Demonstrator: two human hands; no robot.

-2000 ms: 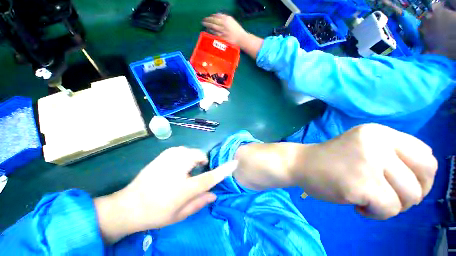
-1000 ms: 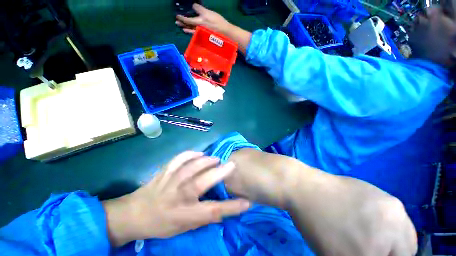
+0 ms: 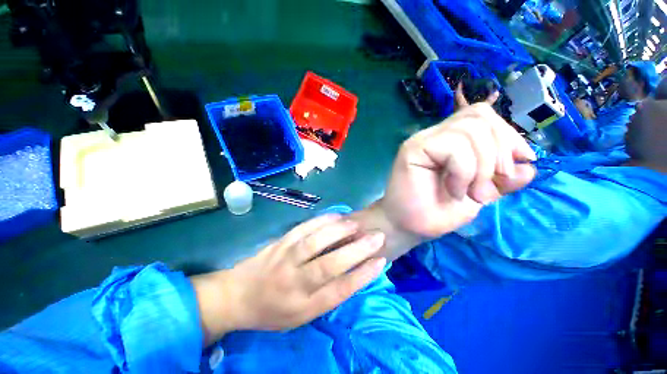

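Observation:
My left hand (image 3: pixel 289 281) lies palm down, fingers a little apart, on my right wrist by the rolled blue cuff. It holds no object. My right hand (image 3: pixel 453 172) is raised at centre right, fingers curled in. I see no object held in it, though its fingertips are blurred against a blue sleeve. Beyond my hands, the cream block (image 3: pixel 139 179) lies at left. A small whitish round-topped bottle (image 3: pixel 238 197) stands at its right corner. Slim tweezers and a dark pen-like tool (image 3: pixel 285 193) lie beside it.
Black press (image 3: pixel 80 51) behind the block. Blue bins of clear parts (image 3: pixel 25 182) and black rings (image 3: pixel 256 139), red bin (image 3: pixel 322 109), white tissue (image 3: pixel 316 158). A neighbour's blue sleeve (image 3: pixel 570 219) is close behind my right hand. White device (image 3: pixel 537 98) at upper right.
My right hand has risen from the lower right and turned, with its fingers curled. My left hand stays at the wrist. The neighbour's hand has left the red bin and drawn back right.

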